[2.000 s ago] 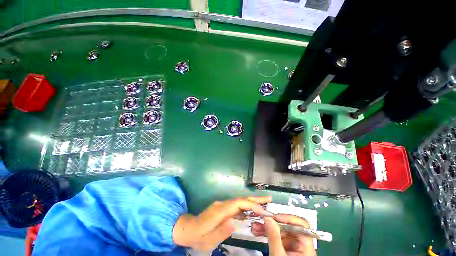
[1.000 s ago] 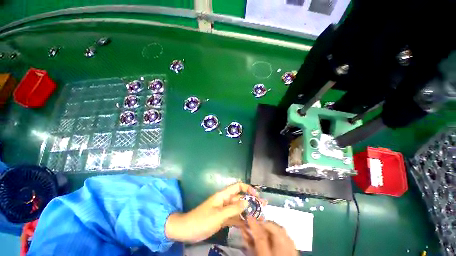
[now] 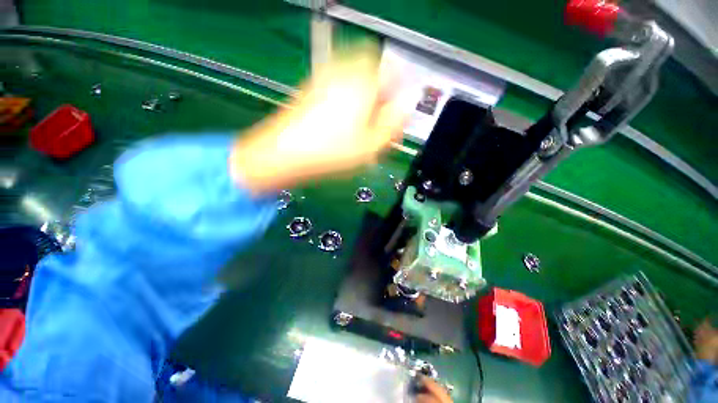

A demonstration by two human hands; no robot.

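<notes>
My left hand (image 3: 331, 118) is raised over the back of the bench, strongly blurred; I cannot tell if it holds anything. My right hand (image 3: 431, 391) is at the bottom edge, mostly cut off, with fingertips at a round silver-rimmed unit (image 3: 426, 368); its grip is unclear. Tiny white pieces (image 3: 403, 357) lie beside it, near the white paper sheet (image 3: 334, 375). The toggle-clamp fixture (image 3: 484, 149) stands behind, with its pale green head plate (image 3: 429, 253) over the black base (image 3: 370, 295). Its red clamp handle (image 3: 594, 16) is at the top right.
Loose round units (image 3: 330, 240) lie left of the fixture. A red bin (image 3: 516, 324) and a filled clear blister tray (image 3: 610, 334) are at the right. Another red bin (image 3: 64, 131) is far left. Another person's hand (image 3: 706, 341) shows at the right edge.
My left hand has left the unit and moved up and away from the paper. My right hand is now lower in view, near the white pieces. The view has shifted right and turned.
</notes>
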